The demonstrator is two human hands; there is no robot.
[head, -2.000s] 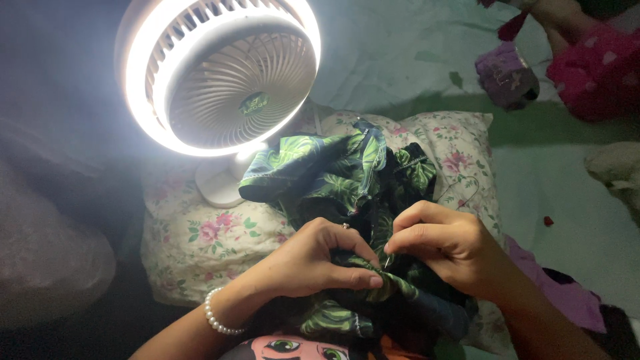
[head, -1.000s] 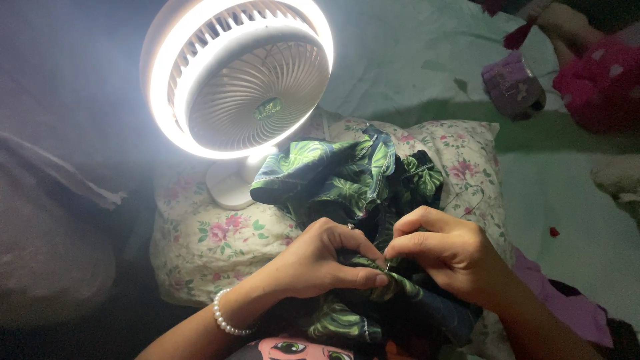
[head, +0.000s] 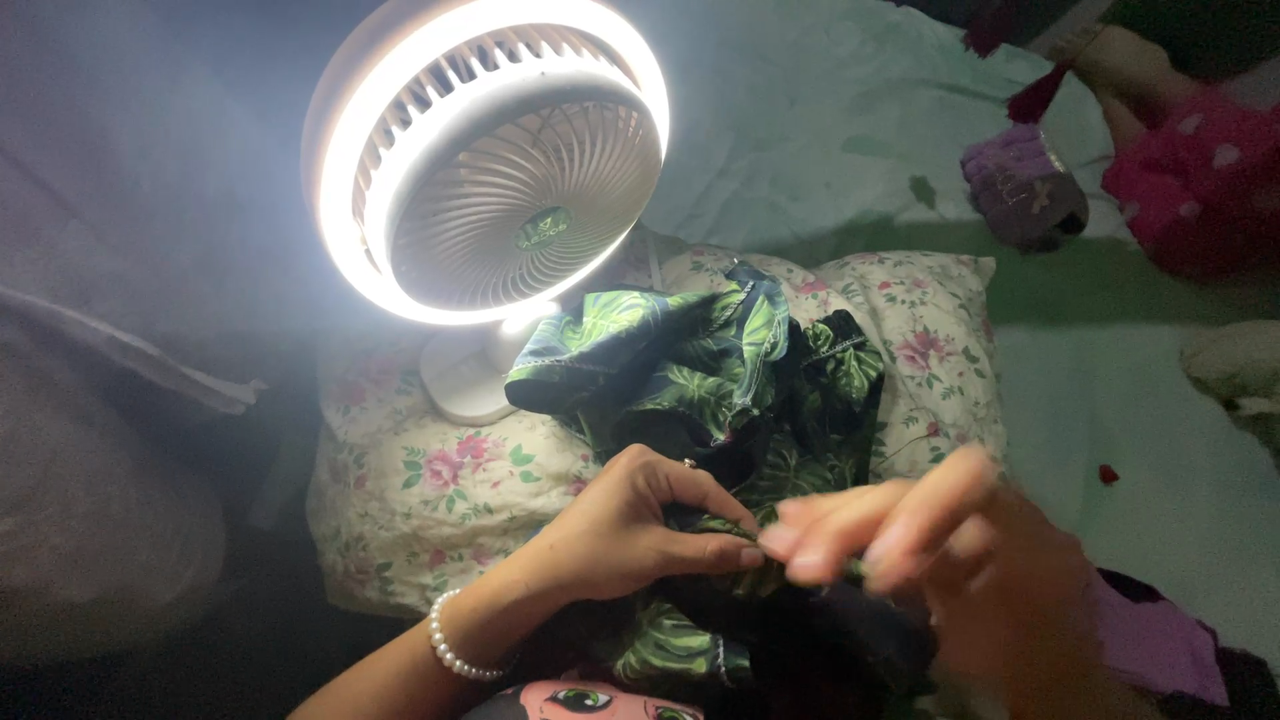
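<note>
Dark cloth with green leaf print and pale stitching (head: 690, 350) lies bunched over a floral pillow (head: 470, 510). My left hand (head: 650, 520), with a ring and a white bead bracelet (head: 460, 640), pinches a fold of this cloth between thumb and index finger. My right hand (head: 930, 550) is blurred, its fingertips close to the left thumb tip; whether it holds anything cannot be told. Behind the cloth, a round white fan (head: 530, 190) with a lit ring light stands on its base on the pillow.
Farther off at the upper right are a purple and grey cloth item (head: 1025, 190) and a person's limb beside pink dotted fabric (head: 1200, 180). A small red bit (head: 1108, 474) lies on the pale green sheet (head: 1080, 400). Purple cloth (head: 1155, 640) is at the lower right.
My right hand, earlier pinching close at the cloth fold, has shifted slightly right and its fingers are now blurred by motion. My left hand keeps its pinch on the cloth.
</note>
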